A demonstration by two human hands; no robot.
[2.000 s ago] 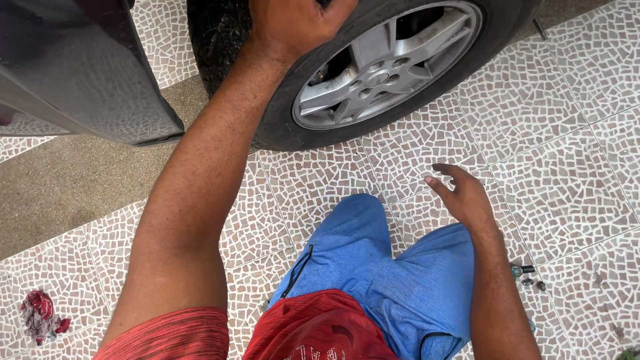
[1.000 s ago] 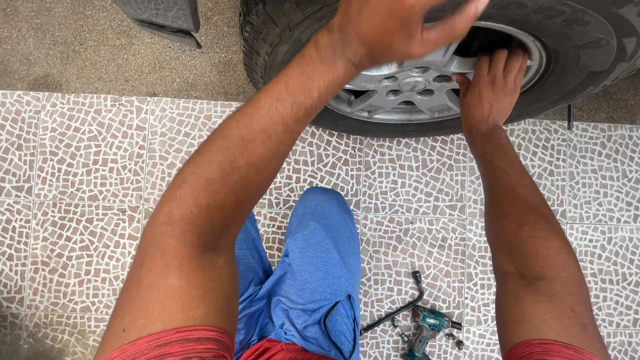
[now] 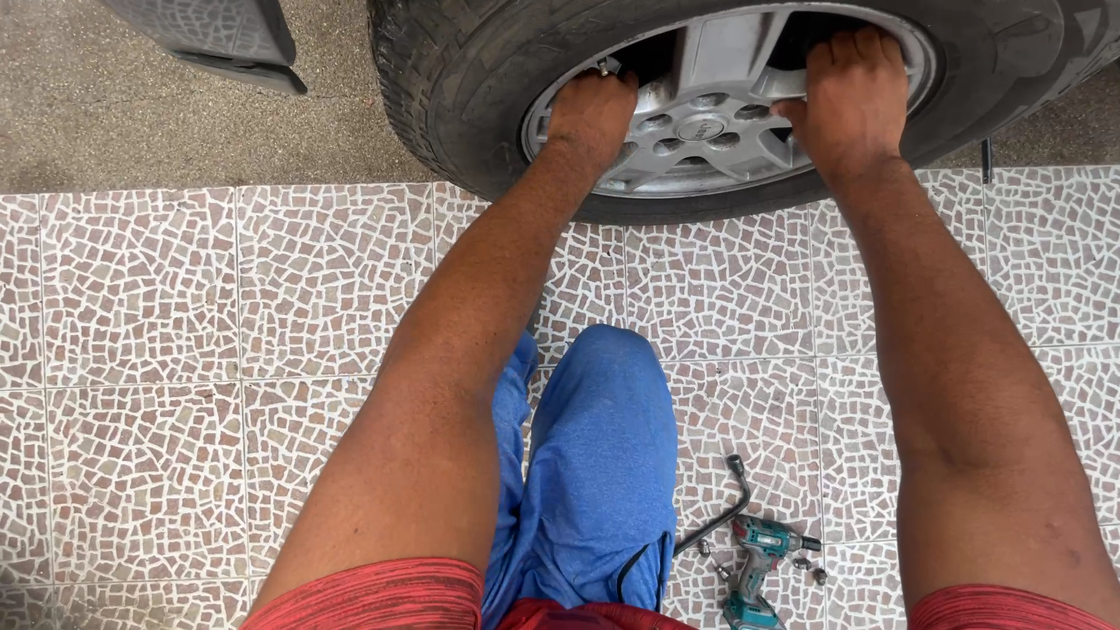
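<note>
A car wheel with a silver alloy rim point(image 3: 717, 157) and a black tire point(image 3: 464, 96) stands at the top of the head view. My left hand point(image 3: 595, 114) grips the rim on its left side, with the fingertips hidden behind a spoke opening's edge. On the rim's right side my right hand point(image 3: 853, 96) is hooked into another opening, its thumb resting on a spoke. The lug holes around the center cap point(image 3: 702, 129) show no nuts on them. Below, by my knee, a cordless impact wrench point(image 3: 759, 560) lies on the tiles beside a bent lug wrench point(image 3: 722, 516).
Several lug nuts point(image 3: 819, 576) lie scattered around the impact wrench. A dark mudguard or body part point(image 3: 227, 39) hangs at the upper left over rough concrete point(image 3: 105, 122). A thin black rod point(image 3: 987, 162) sticks out right of the tire, above the mosaic-patterned tiles point(image 3: 324, 280).
My left hand has come down onto the rim's left side from above the wheel. My right hand, off the wheel two seconds ago, has been at the rim since one second ago.
</note>
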